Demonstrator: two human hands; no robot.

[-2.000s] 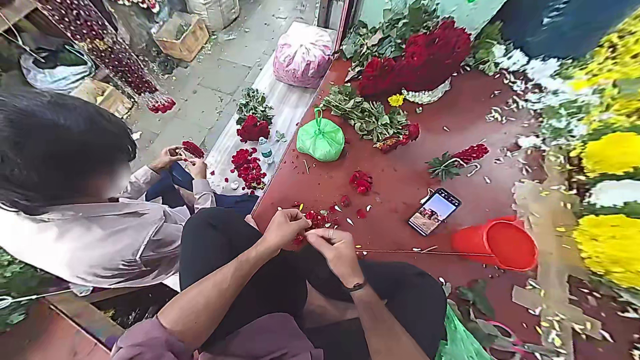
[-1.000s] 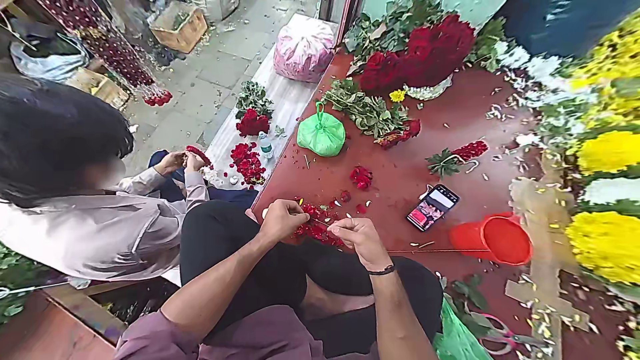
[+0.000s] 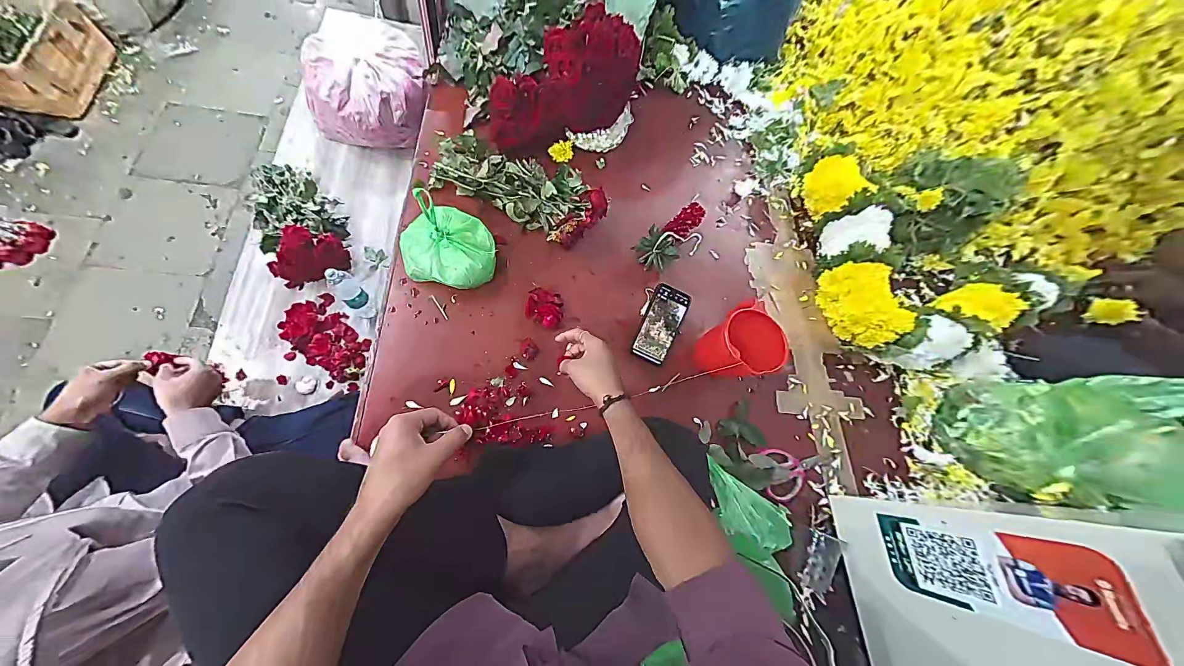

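My left hand (image 3: pixel 414 451) pinches a thin thread (image 3: pixel 564 411) between thumb and fingertips, just left of a scatter of red petals (image 3: pixel 495 412) on the red table. From there the thread runs right, past my right wrist, to a red plastic cup (image 3: pixel 745 340). Raised over the table, my right hand (image 3: pixel 588 363) has its fingertips together on a small red bit, perhaps a petal. Beyond it lies a small red flower clump (image 3: pixel 544 307). A smartphone (image 3: pixel 660 324) lies between that hand and the cup.
A tied green plastic bag (image 3: pixel 449 246), rose stems (image 3: pixel 518 190) and a red rose bunch (image 3: pixel 564 83) occupy the table's far side. Yellow chrysanthemums (image 3: pixel 863 303) stand right, above scissors (image 3: pixel 783 474). At left, a co-worker's hands (image 3: pixel 139 384) hold red petals near a bottle (image 3: pixel 350 292).
My right hand has moved forward over the table, away from my left hand, which stays low by the petals. The view has shifted to the right.
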